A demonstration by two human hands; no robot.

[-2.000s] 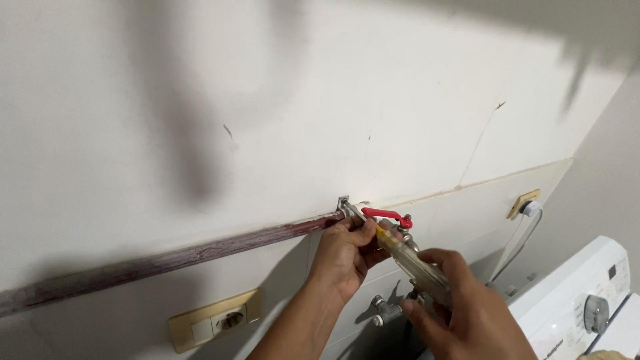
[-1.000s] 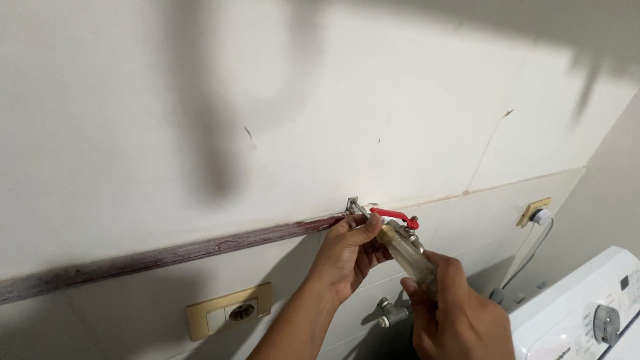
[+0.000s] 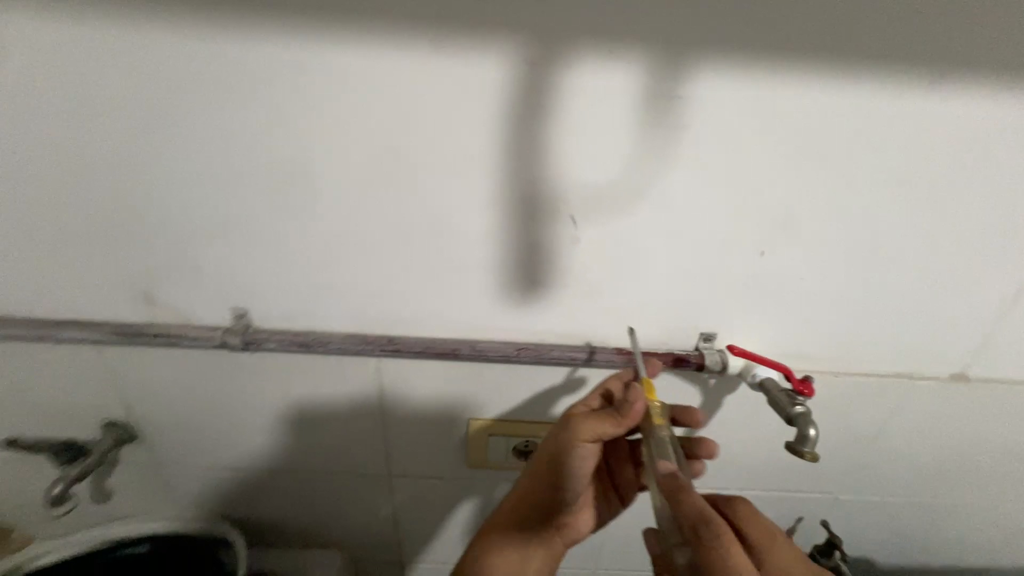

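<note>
My right hand (image 3: 712,524) is closed around the clear handle of a screwdriver (image 3: 658,428), whose metal shaft points up toward the wall. Near the yellow collar of the screwdriver, the thumb and fingertips of my left hand (image 3: 600,448) pinch it; the other fingers are spread behind the handle. Just above the hands runs a wall-mounted pipe (image 3: 448,349) with worn dark red paint. A metal pipe clamp (image 3: 707,352) holds its right end, beside a metal tap (image 3: 792,412) with a red lever handle (image 3: 768,366). The screwdriver tip is left of that clamp, apart from it.
Another pipe clamp (image 3: 238,330) sits farther left on the pipe. Behind my left wrist is a beige wall socket (image 3: 488,444). A second tap (image 3: 80,460) is at lower left, above a round container's rim (image 3: 160,528). Another metal fitting (image 3: 832,548) shows at lower right.
The view has swung left. Both hands and the screwdriver have moved left, away from the clamp and the red-handled tap, which now show uncovered.
</note>
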